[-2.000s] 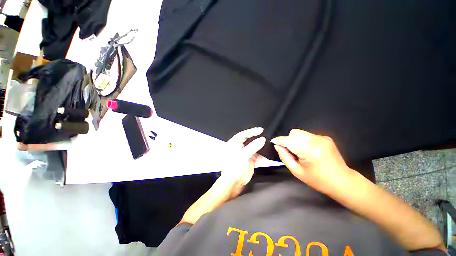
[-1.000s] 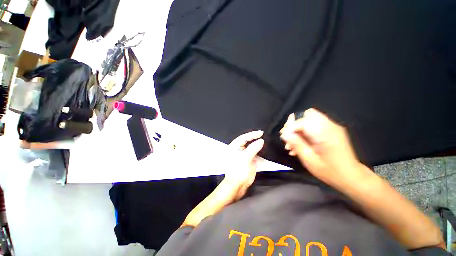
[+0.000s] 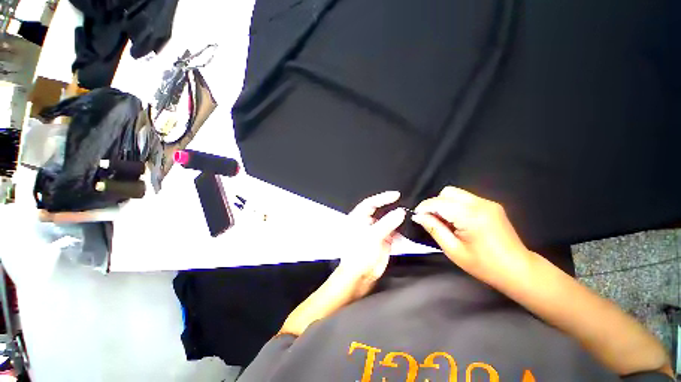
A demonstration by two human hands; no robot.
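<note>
A large black garment [image 3: 343,127] spreads over the white table and hangs over its near edge. My left hand [image 3: 371,235] pinches the garment's near edge between thumb and fingers. My right hand [image 3: 467,224] is just right of it, thumb and forefinger pinched together at the same edge, almost touching the left fingertips. A tiny glint shows between the fingertips, perhaps a needle [image 3: 409,213]. No thread can be made out against the cloth.
On the white table [image 3: 291,235] at left lie a black thread spool with a pink end [image 3: 207,162], a smartphone [image 3: 214,204], two small dark pieces [image 3: 240,202], a black plastic bag [image 3: 93,149] with dark cones [image 3: 121,189], and scraps with metallic loops [image 3: 175,112]. Dark cloth [image 3: 239,306] hangs below.
My right hand rose away from the edge, up and right, one second ago, and is now back down at my left fingertips. My left hand keeps its pinch.
</note>
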